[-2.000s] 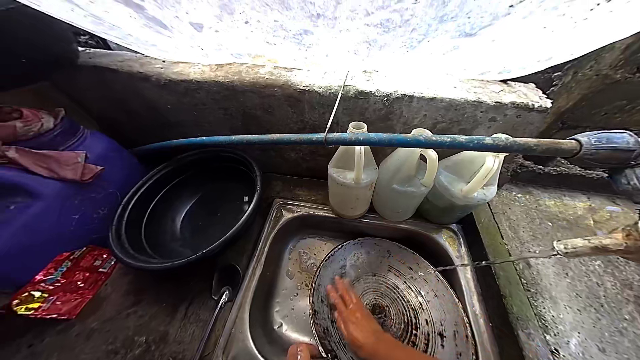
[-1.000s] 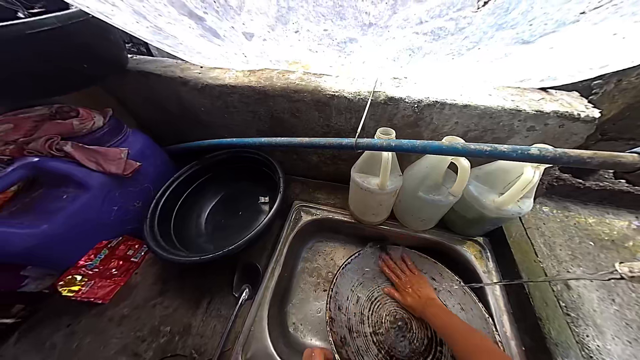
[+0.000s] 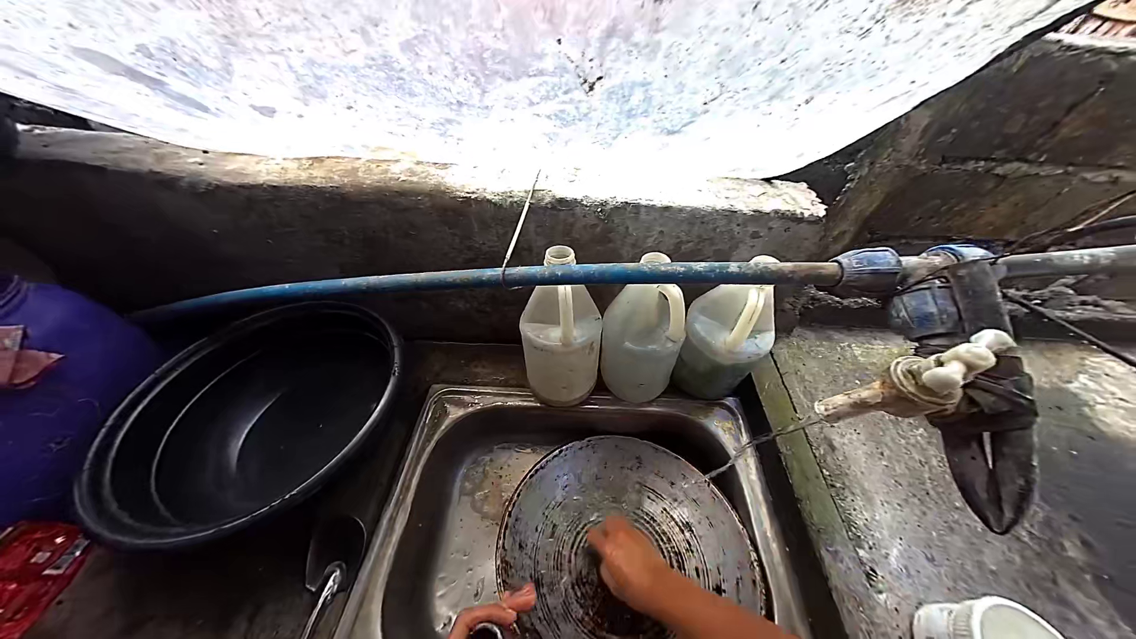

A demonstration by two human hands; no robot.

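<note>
A round metal pan or lid (image 3: 701,524) with dark ring marks lies in the stainless steel sink (image 3: 461,515). My right hand (image 3: 628,559) rests on its middle with the fingers curled; whether something is under them cannot be told. At the lower edge of the view, my left hand (image 3: 495,614) is at the near left rim of the round piece, only its fingers showing, and its grip is unclear. A thin stream of water (image 3: 763,439) runs from the tap spout (image 3: 856,399) at the right into the sink.
Behind the sink stand several plastic jugs (image 3: 561,355) under a blue pipe (image 3: 373,284). Left of it are a black basin (image 3: 275,426), a ladle (image 3: 328,586), a purple container (image 3: 62,399) and a red packet (image 3: 35,568). A white tub (image 3: 985,621) sits at the lower right.
My right hand has moved from the far part of the round metal piece to its middle, and its spread fingers have curled. The view has swung to the right, showing the tap.
</note>
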